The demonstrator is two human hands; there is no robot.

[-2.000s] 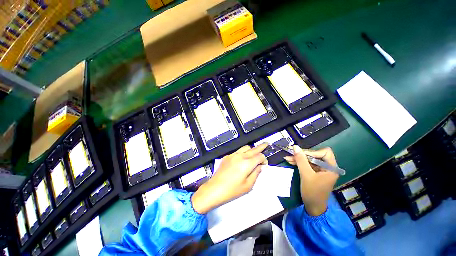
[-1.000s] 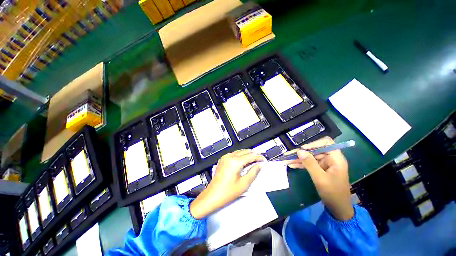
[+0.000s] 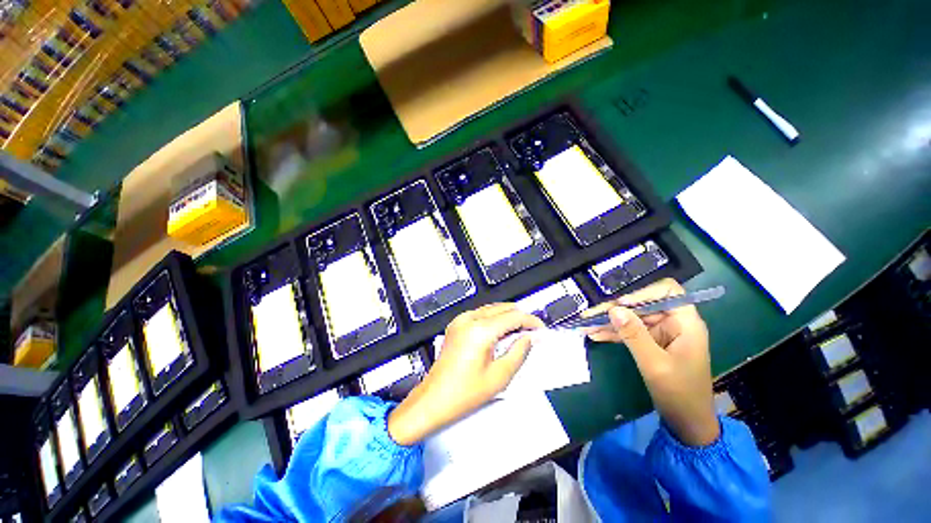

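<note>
My left hand (image 3: 478,352) pinches a white liner sheet (image 3: 559,360) just below the front edge of the upper phone tray. My right hand (image 3: 664,347) holds metal tweezers (image 3: 669,303) almost level, their tips at my left fingertips over the sheet. Any tiny piece at the tips is too small to tell. The black foam tray (image 3: 408,329) holds a row of phone mid-frames, each with a white battery (image 3: 426,258). A lower tray (image 3: 678,255) shows only phone ends, partly hidden by my left hand and sleeve.
White paper (image 3: 761,235) and a marker pen (image 3: 766,109) lie at right. More white sheets (image 3: 500,449) lie under my left hand. Another tray stack (image 3: 189,296) stands left. Yellow boxed parts (image 3: 572,31) sit on cardboard (image 3: 439,77) behind. A carton (image 3: 556,490) is at the bottom edge.
Over two seconds, both hands moved back from the lower tray's phone and the tweezers swung nearly level. In the last second the hands barely moved; the yellow boxes and cardboard behind shifted right relative to the trays.
</note>
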